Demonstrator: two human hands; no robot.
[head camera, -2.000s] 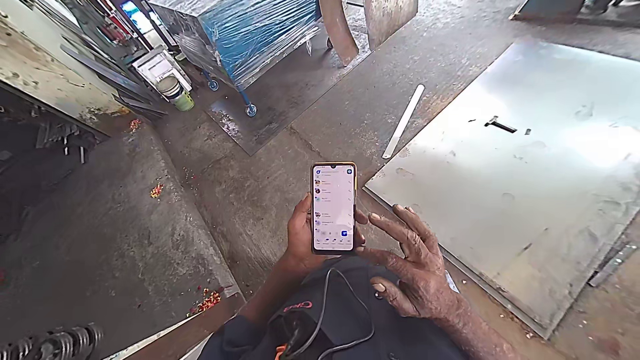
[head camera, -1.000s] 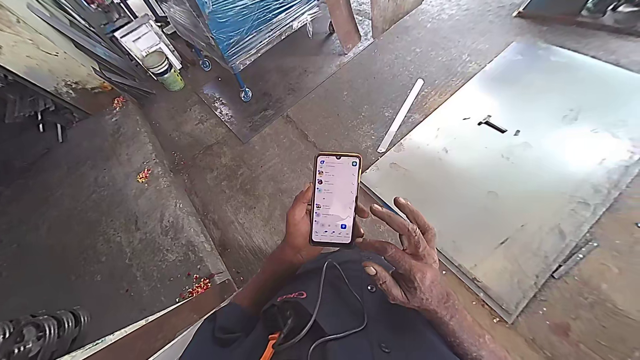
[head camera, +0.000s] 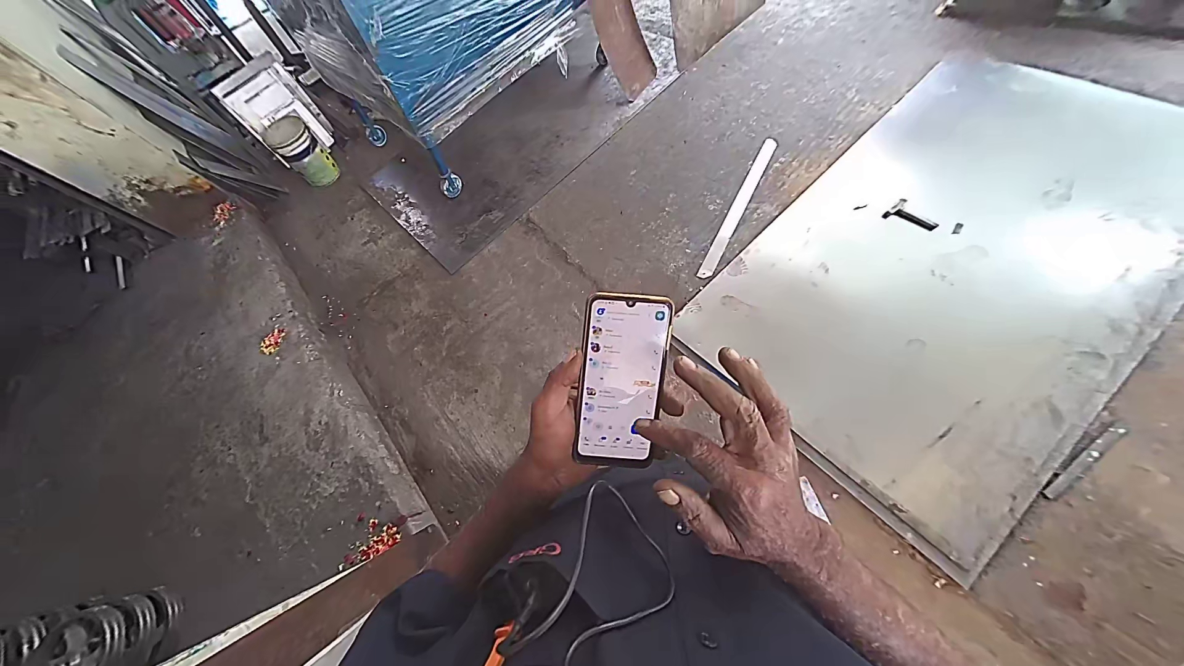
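A smartphone (head camera: 622, 379) with a lit screen stands nearly upright in the middle of the view. My left hand (head camera: 555, 425) grips it from behind and along its left edge, with fingertips showing at the right edge. My right hand (head camera: 740, 462) is spread at the phone's lower right, its index fingertip at the lower right of the screen. The other fingers are apart and hold nothing. A grey cable (head camera: 668, 573) loops over my dark shirt (head camera: 740, 610) below the phone.
A large sheet of metal (head camera: 925, 324) lies at the right with a hammer-like tool (head camera: 910, 215) on it. A white strip (head camera: 737, 208) lies beside it. Ahead are a plastic-wrapped blue wheeled frame (head camera: 462, 55) and a bucket (head camera: 303, 150). Metal coils (head camera: 92, 629) are at the lower left.
My right index finger has come onto the lower part of the phone screen; a second ago it was beside the phone. My left hand keeps its hold.
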